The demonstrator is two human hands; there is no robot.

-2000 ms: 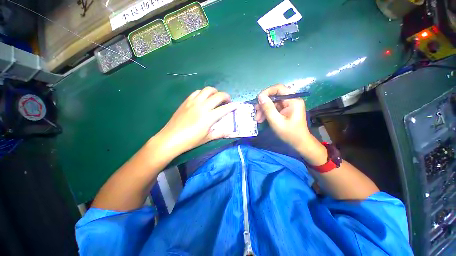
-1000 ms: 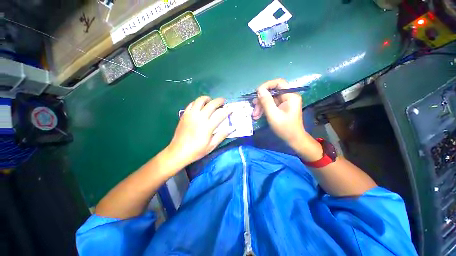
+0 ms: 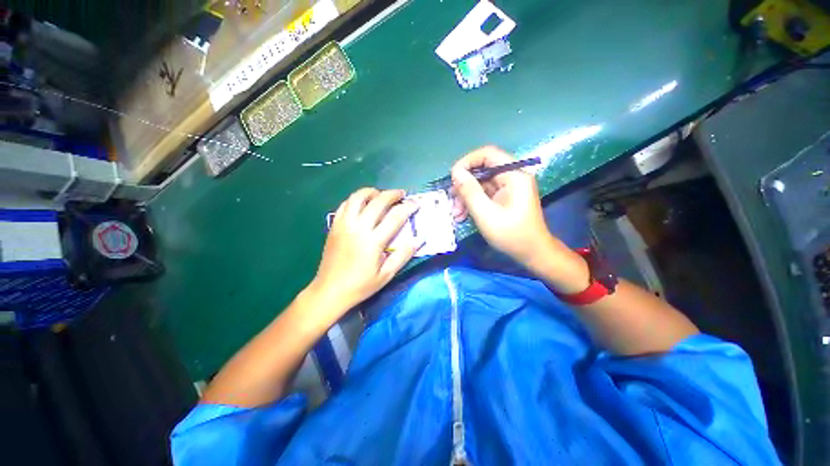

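The phone body [image 3: 435, 224] shows its silvery-white open back at the front edge of the green mat. My left hand [image 3: 359, 238] lies over its left part and holds it, fingers spread across it; a small end of the phone shows left of the fingers. My right hand [image 3: 499, 202] holds the dark tweezers [image 3: 517, 167] like a pen at the phone's upper right edge. The tweezers' tips are hard to make out against the phone.
Three screw trays [image 3: 271, 113] stand in a row at the back left. A white card [image 3: 475, 33] and a small board [image 3: 485, 65] lie at the back. A thin pale strand [image 3: 325, 163] lies on the mat. A black fan [image 3: 116, 239] is at left, a yellow box [image 3: 790, 27] at far right.
The view has turned and shifted, so the trays, fan and card sit elsewhere in the picture. My left hand lies farther left along the phone than two seconds ago. Both hands keep their hold.
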